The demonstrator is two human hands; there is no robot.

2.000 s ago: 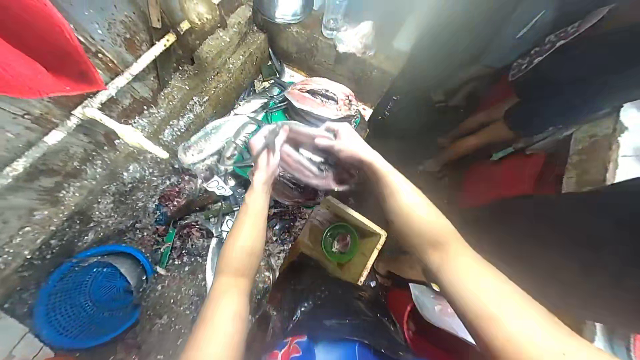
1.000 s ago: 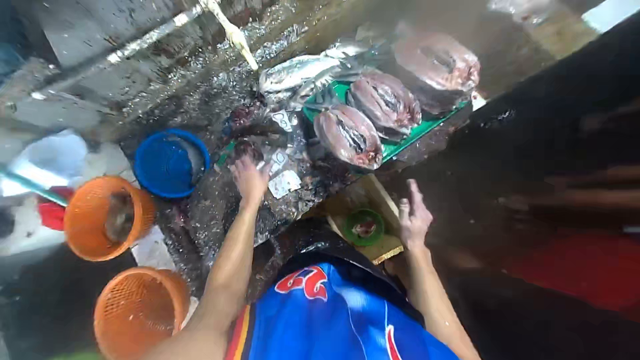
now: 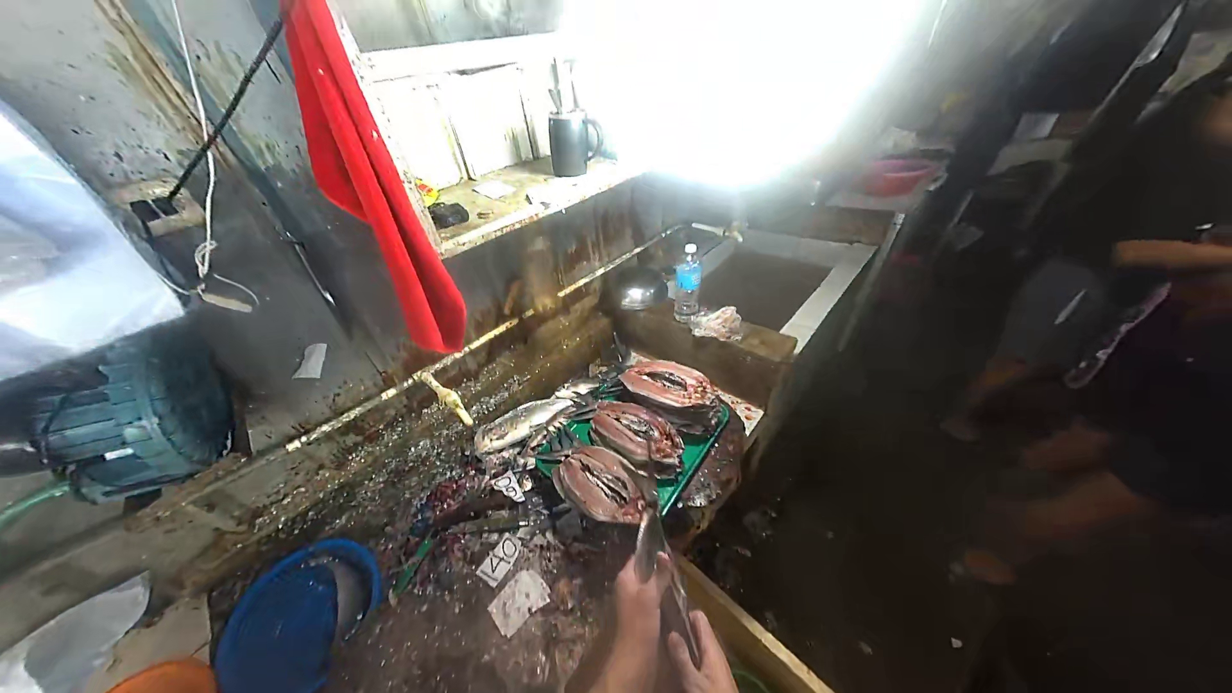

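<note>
My left hand (image 3: 637,592) and my right hand (image 3: 707,659) are close together at the bottom centre. Between them is a slender grey thing (image 3: 650,549), held upright in their fingers; blur hides whether it is a knife or a fish. Its upper end overlaps the near edge of a split fish (image 3: 600,483). Behind lie a second split fish (image 3: 635,435) and a third (image 3: 669,383), on and around a green tray (image 3: 701,464). A whole silvery fish (image 3: 523,426) rests left of the tray. Paper cards (image 3: 500,560) with written figures lie on the wet counter.
A blue basin (image 3: 289,616) and an orange basket (image 3: 166,678) are at the lower left. A tap (image 3: 446,398) juts over the counter. A plastic bottle (image 3: 687,284) and metal bowl (image 3: 642,287) stand behind. A wooden box edge (image 3: 756,630) borders my right hand. Another person (image 3: 1107,433) is at the right.
My hands were apart, the left near the fish scraps and the right open and empty; now they are together around the grey thing. The view has swung up toward the wall.
</note>
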